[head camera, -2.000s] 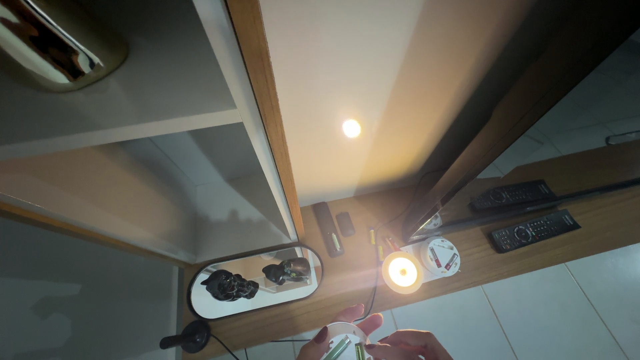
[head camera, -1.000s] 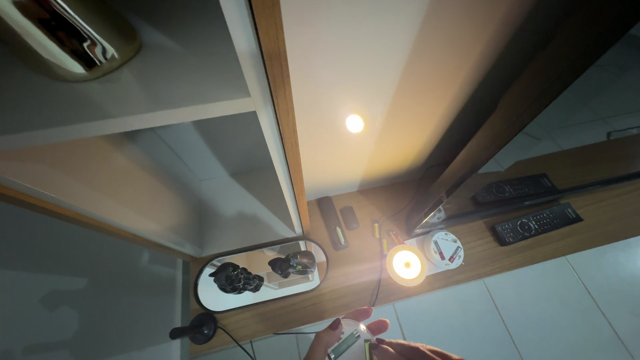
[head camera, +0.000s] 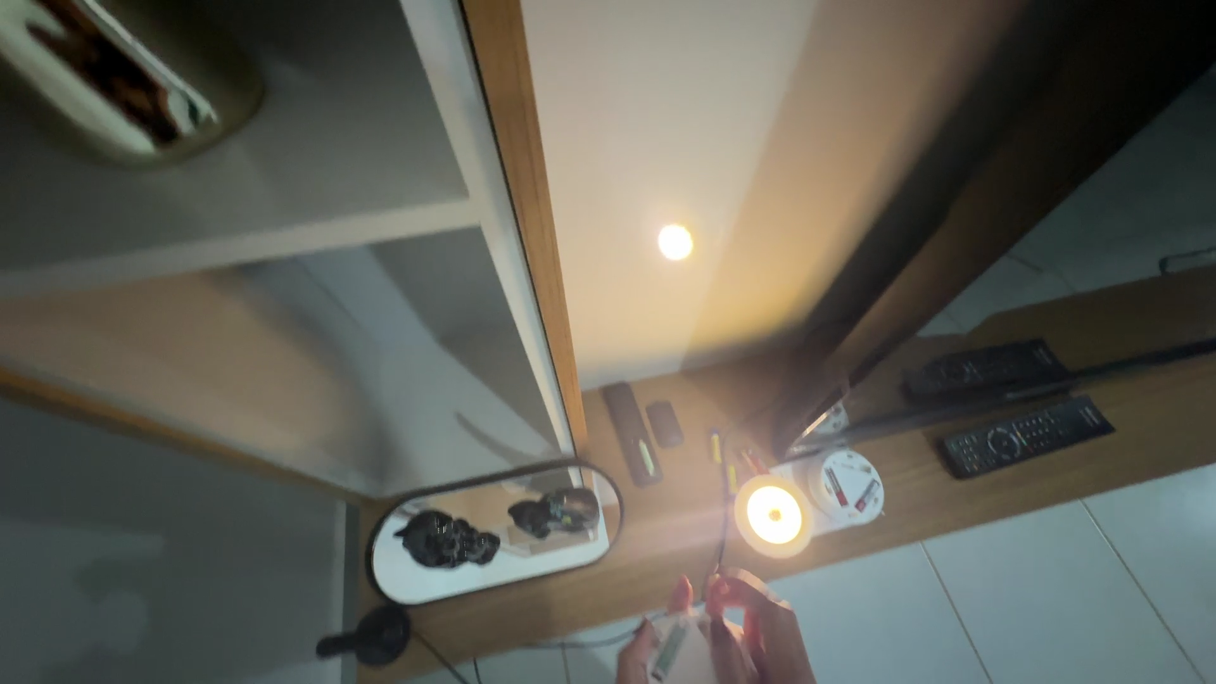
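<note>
At the bottom edge, my left hand (head camera: 638, 655) holds a small round white battery-powered device (head camera: 686, 648) with a battery in its back. The fingers of my right hand (head camera: 760, 622) are bent over the device's right side; whether they pinch a battery I cannot tell. Just above my hands, a round lit lamp (head camera: 774, 514) glows on the wooden shelf. Touching or close to its right is a similar round white unit (head camera: 848, 486), its battery side up. Loose batteries (head camera: 716, 446) lie behind the lamp.
A black remote control (head camera: 1026, 437) lies by the television at right. Another slim remote (head camera: 632, 434) and a small dark object (head camera: 664, 424) lie near the wall. A black-rimmed mirror tray (head camera: 494, 532) holds dark figurines (head camera: 446, 540). A black stand (head camera: 382, 636) and thin cables are at lower left.
My right hand's fingers have lifted and bent over the top of the white device, where they were lower at its right side before. My left hand still holds it.
</note>
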